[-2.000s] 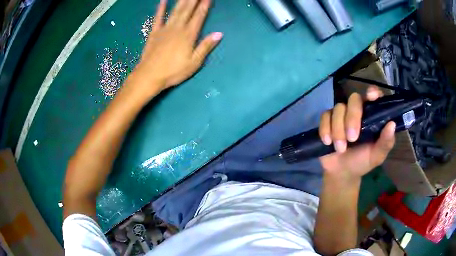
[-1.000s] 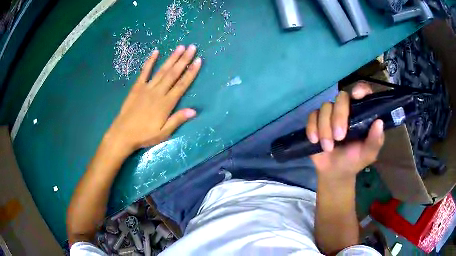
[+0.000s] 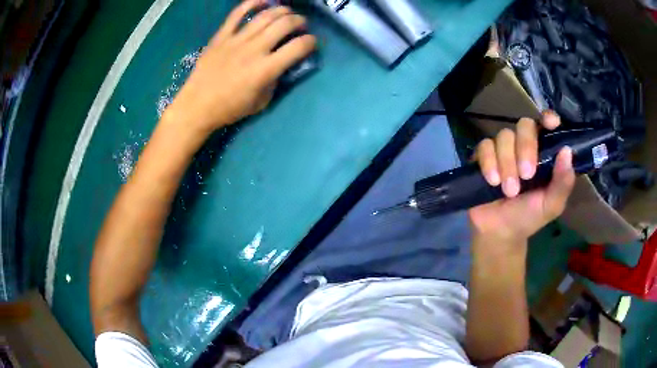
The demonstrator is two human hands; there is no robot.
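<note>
My right hand (image 3: 515, 180) holds a thick black electric screwdriver (image 3: 468, 188) above my lap, its thin bit pointing left. My left hand (image 3: 248, 61) reaches over the green bench at the top centre, fingers curled over a dark grey housing (image 3: 302, 68) that is mostly hidden beneath it. Two grey housings (image 3: 371, 32) lie on the bench just right of that hand. Tiny silver screws (image 3: 128, 158) are scattered on the bench left of my left forearm, which hides part of them.
The green bench (image 3: 310, 165) has a pale edge strip (image 3: 94, 115) at left. An open cardboard carton (image 3: 598, 208) with many dark grey housings (image 3: 576, 65) stands at right. Below it are a red object (image 3: 612, 269) and a smaller open carton (image 3: 583, 338). Another carton (image 3: 36, 334) is at lower left.
My left hand has moved from lying flat near the screws to curling over a housing farther up the bench. My right hand still holds the screwdriver, and its bit now shows clearly.
</note>
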